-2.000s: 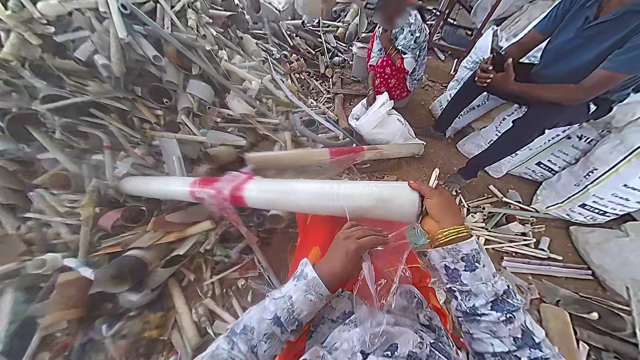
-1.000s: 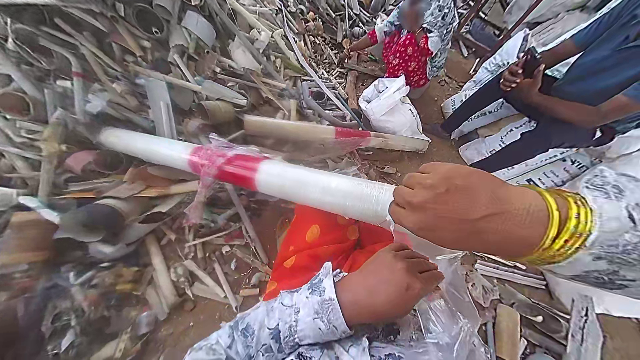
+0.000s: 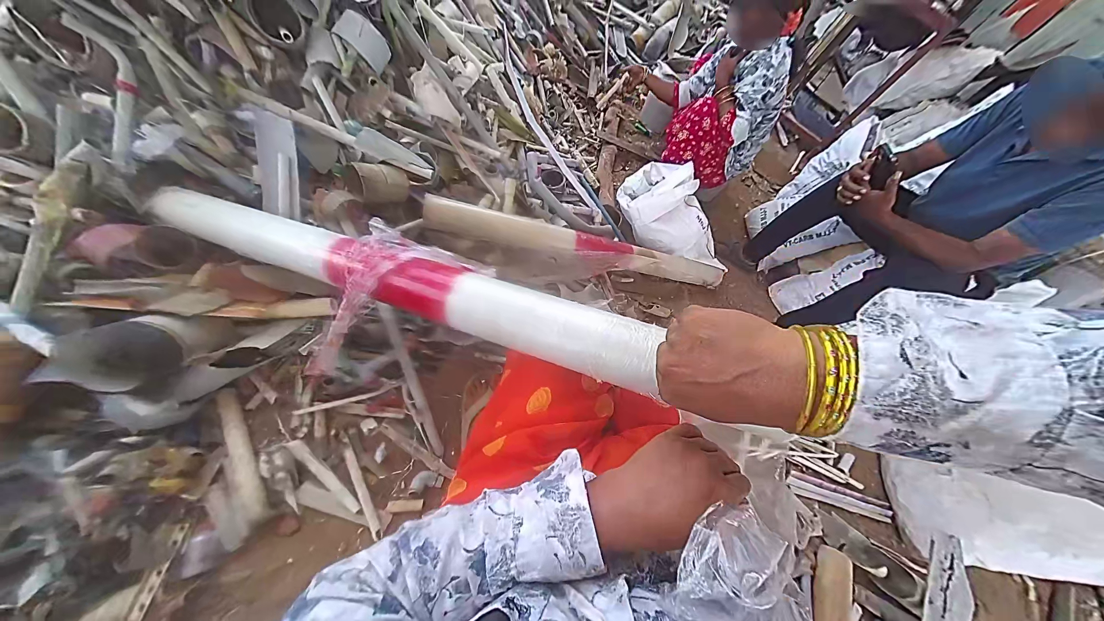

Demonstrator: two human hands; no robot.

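Note:
A long white tube (image 3: 552,323) with a red band, wrapped in clear film, slants from the upper left down to my right hand (image 3: 733,366). That hand is closed over the tube's near end, its fingers mostly hidden behind the fist; yellow bangles circle the wrist. Torn pinkish film (image 3: 366,267) hangs loose around the red band. Below the tube's end my left hand (image 3: 668,487) is closed on crumpled clear plastic film (image 3: 737,552), which bunches beneath it over my lap. Orange cloth (image 3: 535,414) covers my knee under the tube.
Scrap pipes and tube pieces (image 3: 241,448) heap up on the left. A second tube with a red band (image 3: 517,226) lies beyond mine, near a white sack (image 3: 668,207). One person (image 3: 707,121) crouches behind; another (image 3: 966,190) sits at right by printed sacks, holding a phone.
My right hand, earlier at the tube's end with fingers showing, is now a fist over it. The tube has tilted, its near end lower. The view has come closer.

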